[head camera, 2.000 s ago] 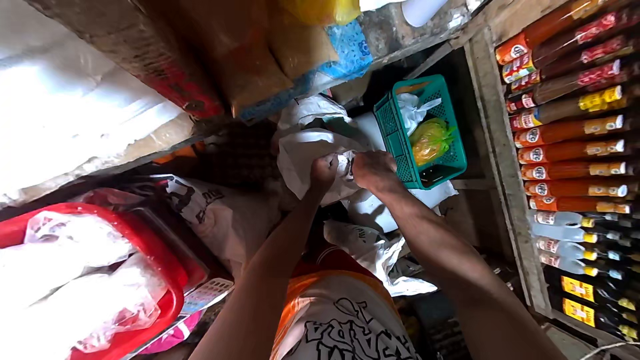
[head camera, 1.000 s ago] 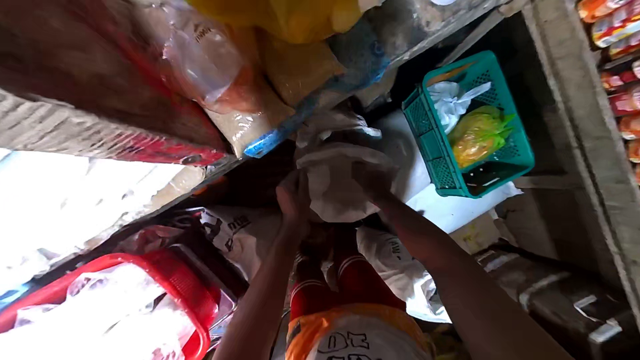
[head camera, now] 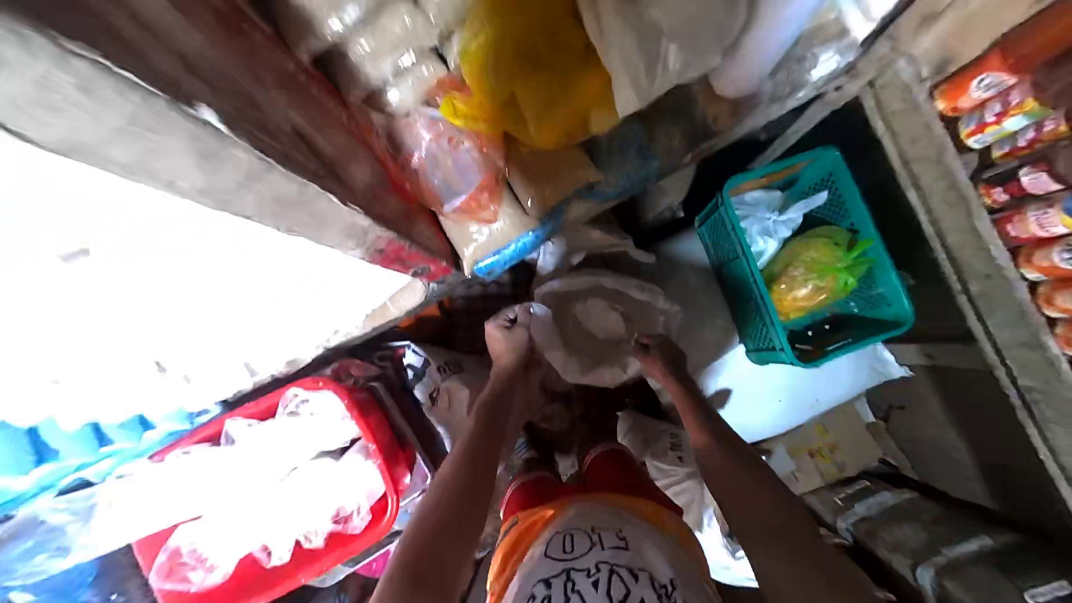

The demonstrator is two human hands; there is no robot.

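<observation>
A white sack [head camera: 607, 322] stands in front of my legs with its mouth spread wide and a pale heap showing inside. My left hand [head camera: 509, 337] is closed on the left side of its rim. On the right side of the rim, my right hand [head camera: 660, 358] grips the edge. The contents are too blurred to name. Other white sacks lie close by, one to the left [head camera: 440, 381] and one beside my right forearm [head camera: 670, 461].
A green plastic basket [head camera: 900, 314] holding tied bags sits on a white sack to the right. At left is a red plastic tub [head camera: 381, 502] with clear plastic bags. Filled bags [head camera: 536, 75] overhang a ledge above. Bottles [head camera: 1038, 222] line the far right.
The sack's mouth, gathered between my hands two seconds ago, is now open wide. My hands have moved apart to its two sides. The view has shifted.
</observation>
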